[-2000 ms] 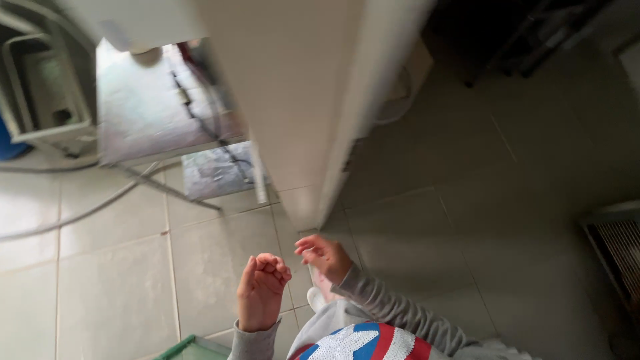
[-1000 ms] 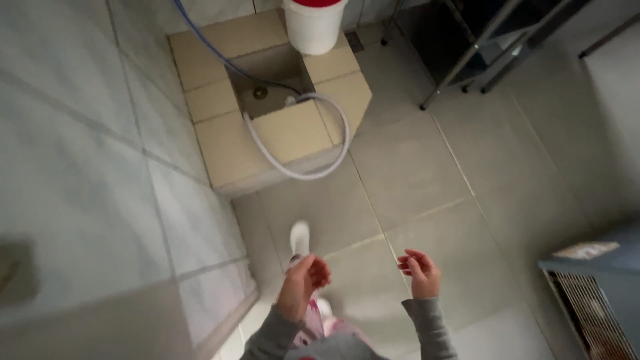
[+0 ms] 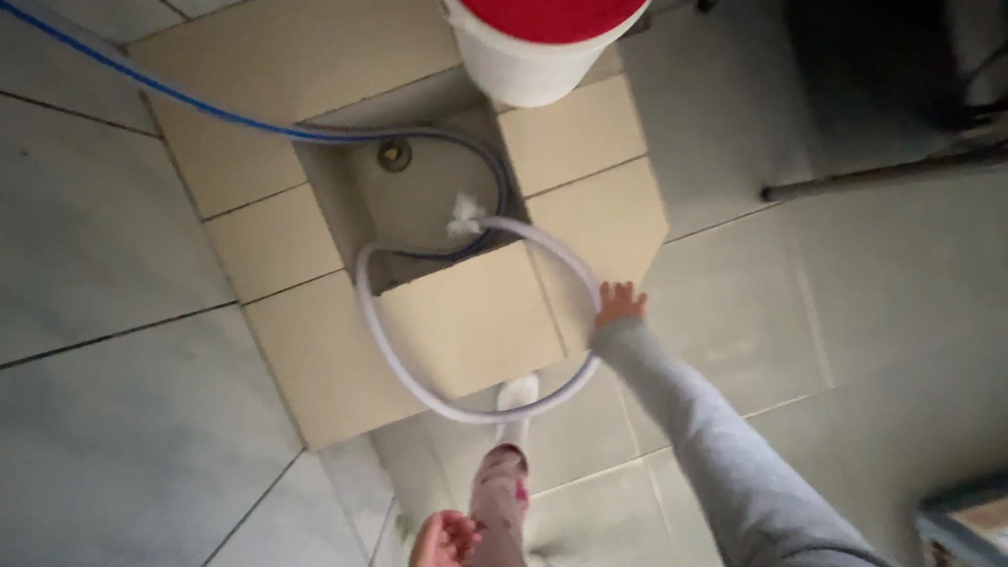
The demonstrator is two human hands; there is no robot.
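Observation:
A pale flexible hose [image 3: 394,364] loops over the front edge of a tiled floor basin [image 3: 441,315]; part of it lies inside, by a white bundle [image 3: 466,214] and a round drain [image 3: 394,154]. My right hand [image 3: 620,303] reaches forward with fingers spread at the right side of the loop; whether it touches the hose, I cannot tell. Low in the view, near my pink trouser leg, is my left hand [image 3: 447,539], fingers curled, partly cut off by the bottom edge, with nothing seen in it. A blue hose [image 3: 181,96] runs into the basin from the upper left.
A white bucket [image 3: 528,67] with a red top stands on the basin's back right rim. Tiled wall [image 3: 102,260] rises on the left. A rack's metal leg [image 3: 866,179] is at the upper right, and a blue-grey object [image 3: 965,512] at the lower right.
My view has come from a doorway to the basin, which now looks closer. My right hand has stretched forward to the hose loop. My left hand is lower in the view.

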